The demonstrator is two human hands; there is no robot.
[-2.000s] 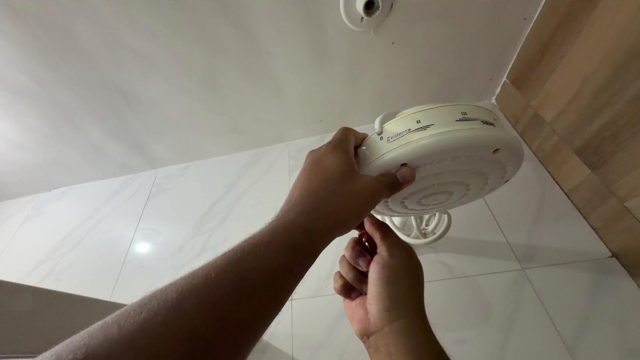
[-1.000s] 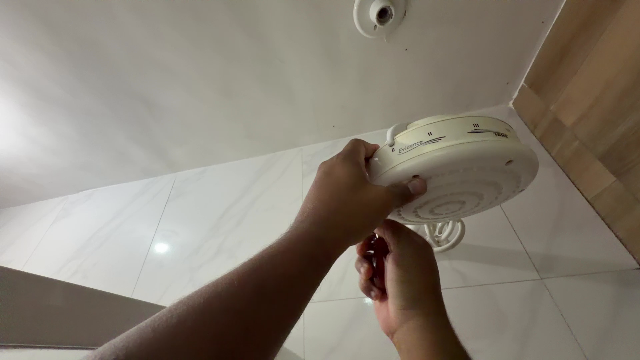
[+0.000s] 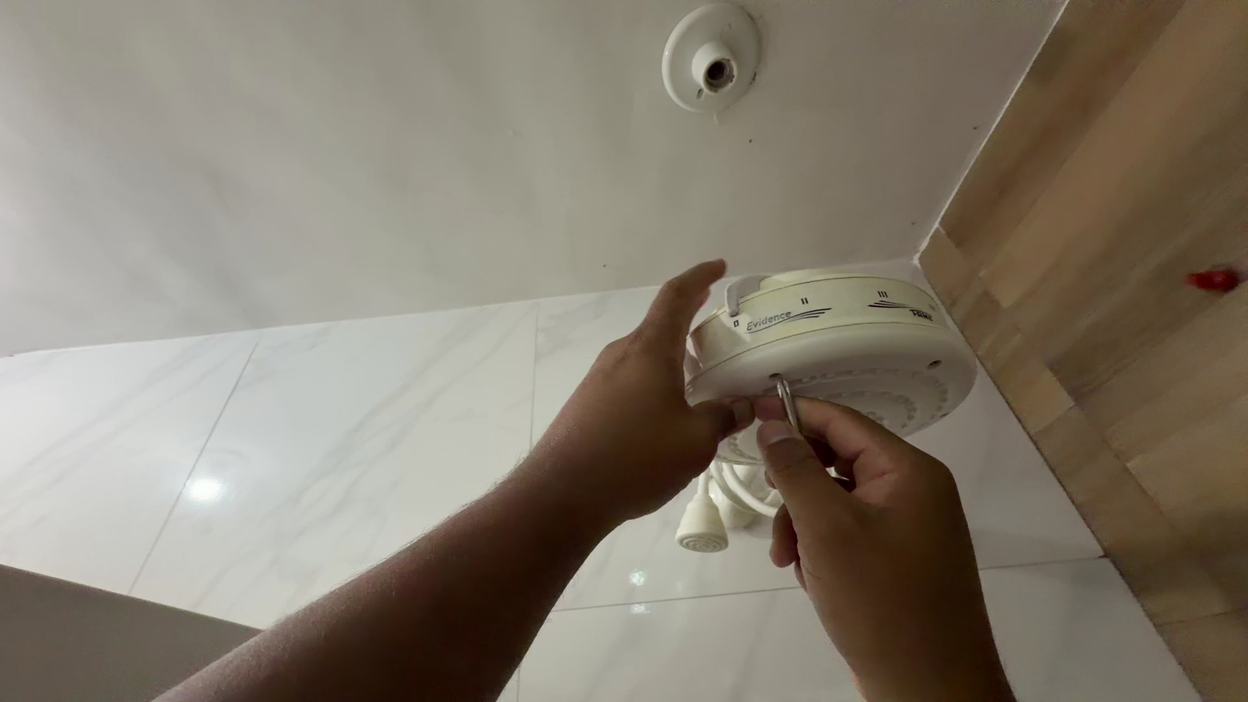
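A round white electric shower head with a cream band hangs near the ceiling corner. My left hand is at its left edge, thumb under the rim and index finger raised away from it. In my right hand is a screwdriver, pinched between thumb and fingers; its metal shaft points up and its tip is at a screw hole in the shower's underside. My fingers hide the handle. A second hole shows to the right. Behind the hands hangs a small white hand shower with its hose.
A white lamp socket without a bulb is fixed to the ceiling. White marbled tiles line the wall behind, and wood-look tiles the right one. A red fitting sticks out at the far right.
My right hand has risen to the shower's underside, and the screwdriver's shaft now shows at a hole there. My left index finger has lifted off the rim.
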